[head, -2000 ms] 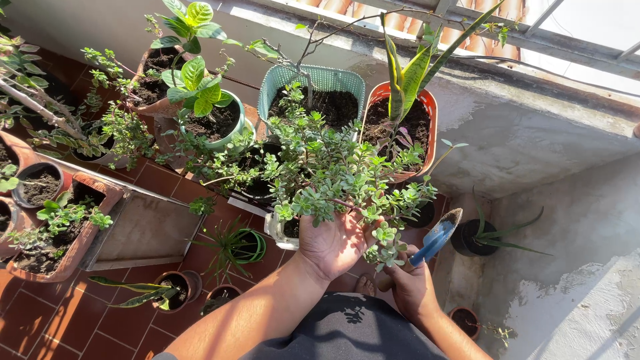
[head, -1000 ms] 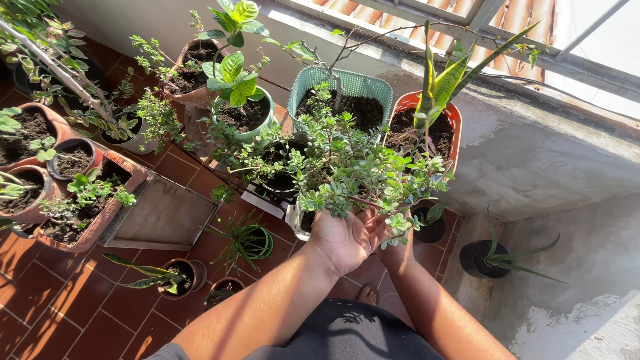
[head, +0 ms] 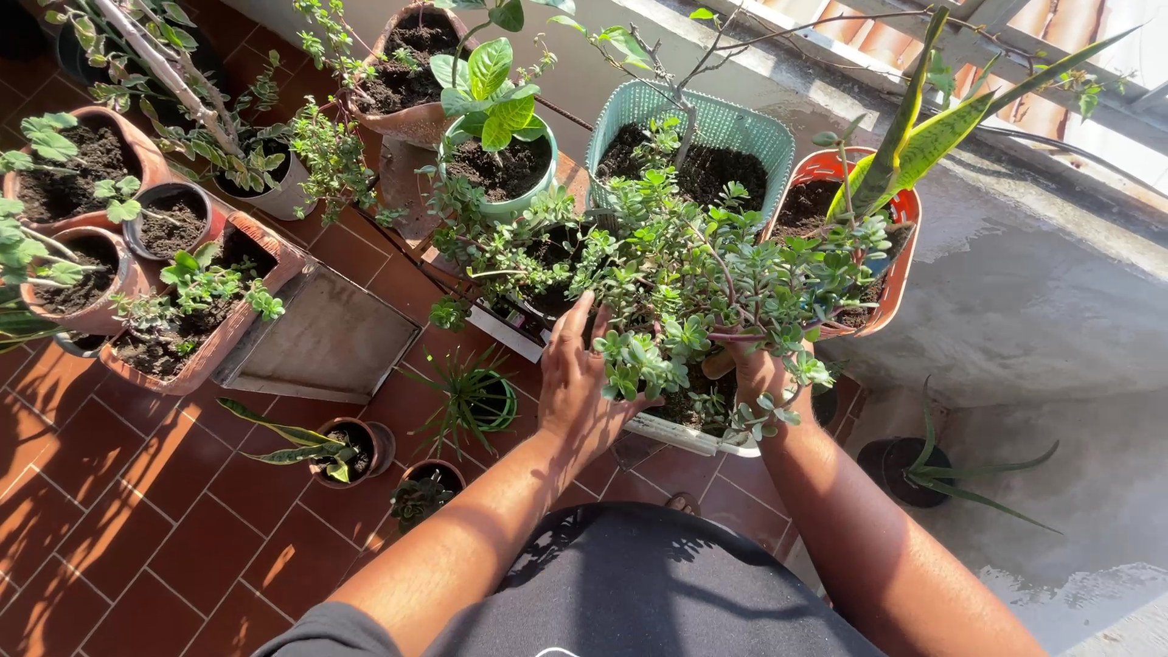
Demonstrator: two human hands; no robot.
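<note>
A bushy succulent (head: 675,265) with small rounded leaves spreads over a white rectangular planter (head: 680,433). My left hand (head: 579,388) is at the planter's left end, fingers apart and pointing up beside the leaves, thumb near the front rim. My right hand (head: 766,379) reaches under the reddish stems at the right end; leaves hide its fingers, so its grip cannot be told. Just right of the succulent, an orange plastic pot (head: 899,292) holds a snake plant (head: 903,151) and a partly hidden bluish object (head: 879,265). A green woven-pattern planter (head: 776,151) stands behind.
Left of the succulent are a round green pot (head: 511,208) and a white-edged support (head: 504,336). Terracotta planters (head: 196,374) stand farther left. Small pots (head: 379,447) sit on the tiled floor (head: 265,538). A black pot (head: 890,465) is by the right wall (head: 1031,319).
The blue-handled trowel seen at my right hand two seconds ago is no longer in that hand. My left hand, palm up under the foliage before, has moved left to the planter's end.
</note>
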